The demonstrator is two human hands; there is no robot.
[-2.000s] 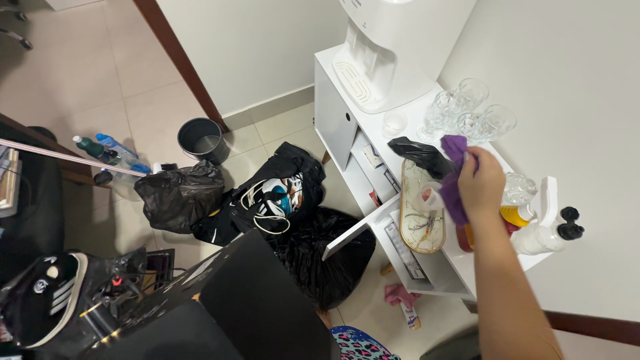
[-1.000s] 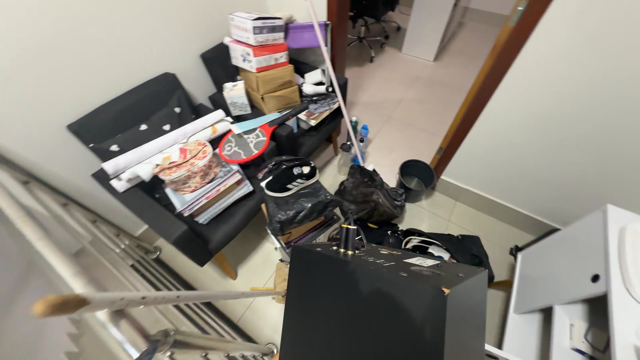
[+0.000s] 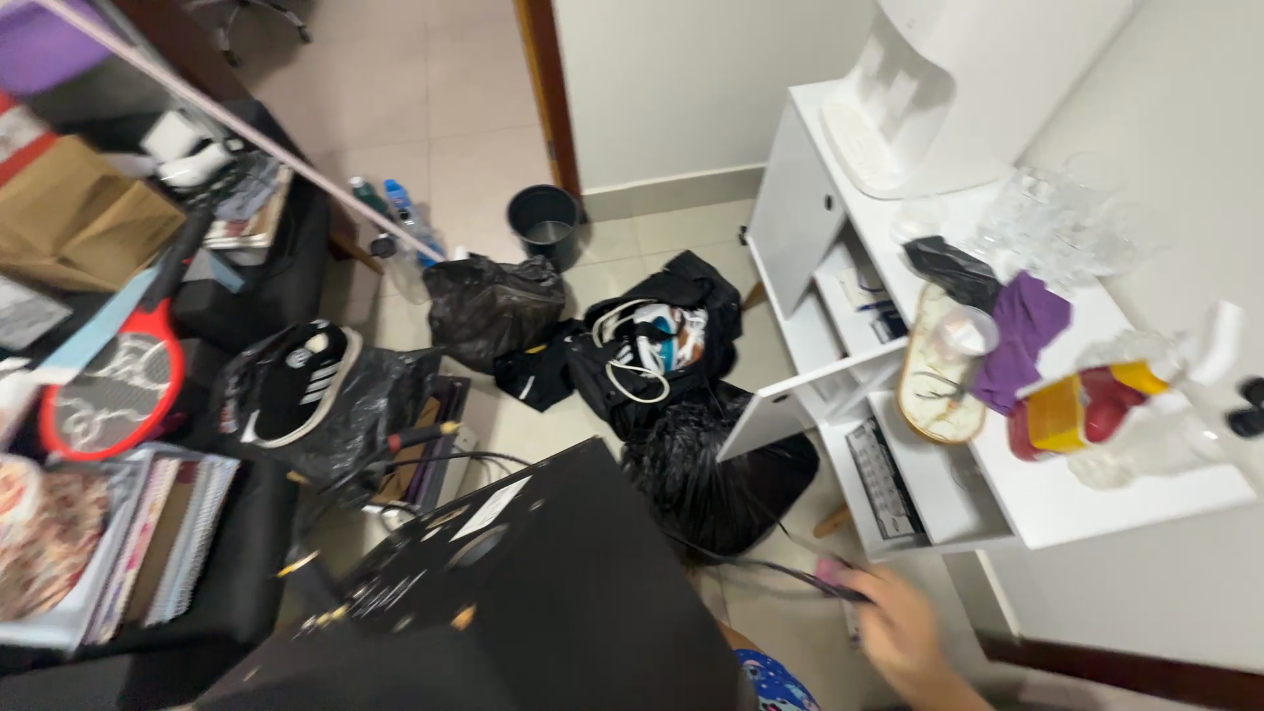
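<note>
My right hand [image 3: 894, 617], blurred, is low at the right, below the white cabinet [image 3: 1081, 513], with its fingers at the end of a black cable [image 3: 755, 565]. The cable runs left behind a large black box [image 3: 553, 583] in the foreground. A pink thing [image 3: 834, 571] shows beside my fingertips; whether I touch it is unclear. On the cabinet top lie a purple cloth [image 3: 1022, 331], a black plastic piece [image 3: 953, 272] and an oval tray [image 3: 923, 395], near a red and yellow bottle [image 3: 1076, 407]. My left hand is out of view.
The cabinet's door [image 3: 790, 400] stands ajar over a black garbage bag [image 3: 716, 484]. More bags, a black bin [image 3: 545, 222] and bottles [image 3: 407, 212] are on the floor. At left, chairs bear notebooks [image 3: 168, 543], a red racket [image 3: 118, 385] and a paper bag [image 3: 84, 217]. Clear glasses [image 3: 1057, 222] stand beside a white dispenser [image 3: 973, 89].
Two seconds ago my right hand held the purple cloth over the cabinet top; now the cloth lies there and the hand is lower, by the cable. The view swung left and back.
</note>
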